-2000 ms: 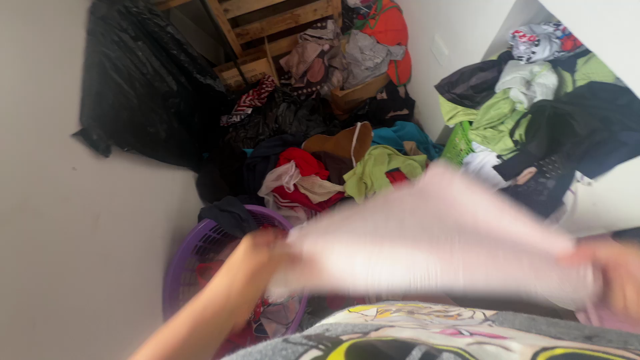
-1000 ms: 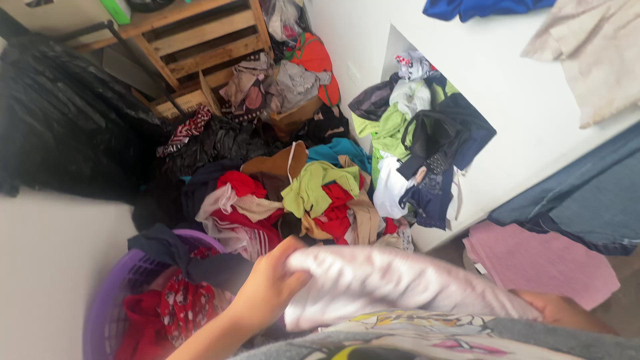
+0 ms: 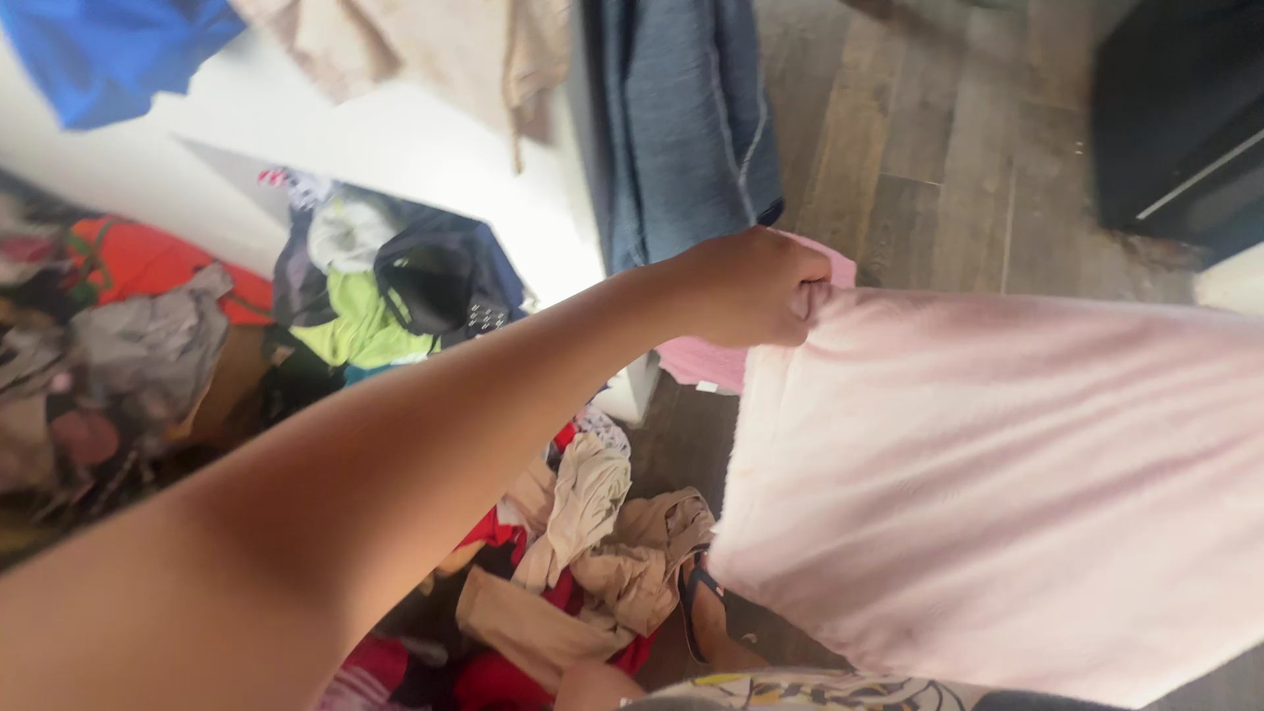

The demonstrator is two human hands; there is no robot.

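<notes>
My left hand is closed on the upper corner of a pale pink fabric piece, its arm stretched across the view from the lower left. The fabric hangs spread out to the right, with soft folds and a fuzzy left edge. My right hand is out of the frame, so its grip is hidden. Behind my left hand lies a darker pink cloth on the floor. Beige and red clothes are heaped below my forearm, beside a sandalled foot.
Blue denim, a beige garment and a bright blue cloth hang over a white surface. Green and black clothes sit in its opening. A dark box-like object stands on the wood-look floor.
The pink fabric, bunched between both hands a second ago, is now spread wide. My right hand has left the frame. The view has swung strongly to the right.
</notes>
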